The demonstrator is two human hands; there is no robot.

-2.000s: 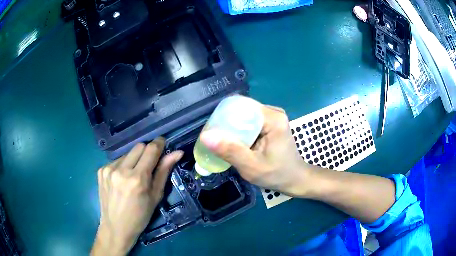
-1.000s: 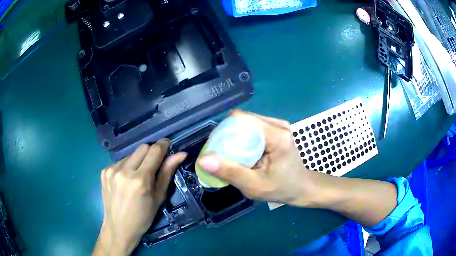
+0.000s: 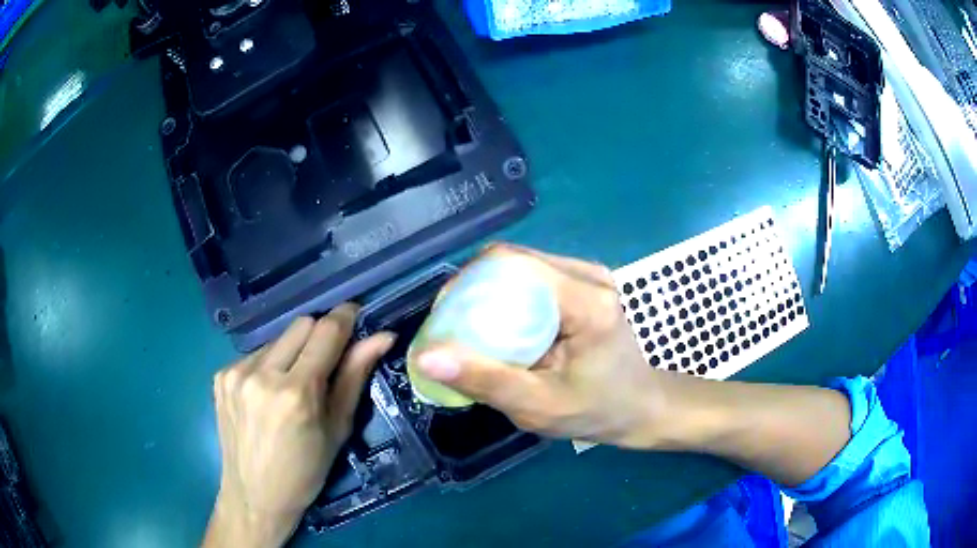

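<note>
A black plastic housing (image 3: 396,476) lies on the green bench just in front of the press fixture (image 3: 348,161). My left hand (image 3: 289,407) holds the housing by its left side, with thumb and fingers at its upper left edge. My right hand (image 3: 579,353) is shut around the glue bottle (image 3: 498,310), which is tipped bottom up over the middle of the housing. Pale yellow liquid shows in the bottle's lower part. The bottle's tip is hidden below the bottle. A cream adhesive dot sheet (image 3: 712,294) lies right of my right hand, partly covered by it.
A blue parts bin (image 3: 568,15) stands at the top. At the upper right are another black housing (image 3: 841,86), thin tweezers (image 3: 827,219), a small pinkish round piece (image 3: 772,29), a clear bag (image 3: 905,193) and a white strip (image 3: 932,128). Blue crates show at the lower right.
The bottle has gone from slanted to more upright and lower, so its tip is now hidden. My right hand has moved slightly down with it. My left hand stays on the housing.
</note>
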